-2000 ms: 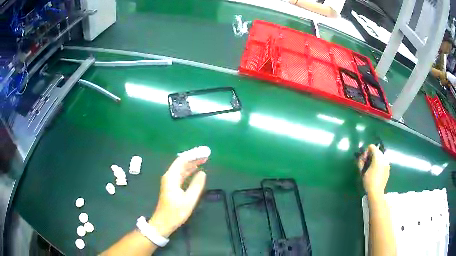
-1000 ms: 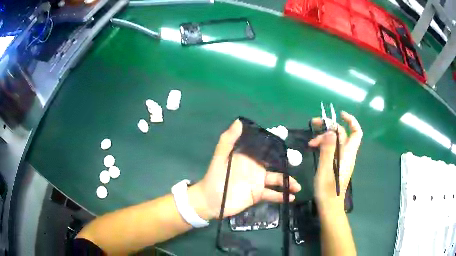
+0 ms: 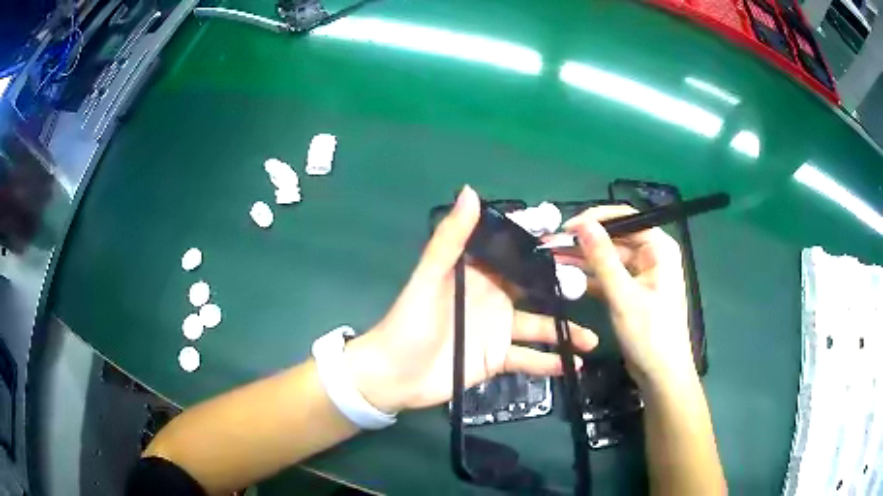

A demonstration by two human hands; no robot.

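My left hand (image 3: 436,320) holds a black phone middle frame (image 3: 459,387) tilted up over the mat, thumb on its upper left edge and fingers showing through its open window. My right hand (image 3: 634,281) grips dark tweezers (image 3: 668,213) like a pen. Their pale tips are at the solid upper end of the held frame; contact cannot be told for sure. White finger cots show near the fingertips. Other black middle frames (image 3: 695,291) lie on the mat beneath and behind my hands, partly hidden. A white band (image 3: 350,383) is on my left wrist.
Loose white rolls (image 3: 321,155) and discs (image 3: 199,294) lie on the green mat (image 3: 387,116) at left. A white tray-like sheet (image 3: 842,378) is at the right edge. A red tray (image 3: 716,15) is at top right. Part of another frame (image 3: 302,12) shows at the top edge.
Since one second ago, the tweezers have turned from tips up to tips pointing left at the held frame. My left hand keeps the frame, taken up since the earliest view. The camera view has shifted down.
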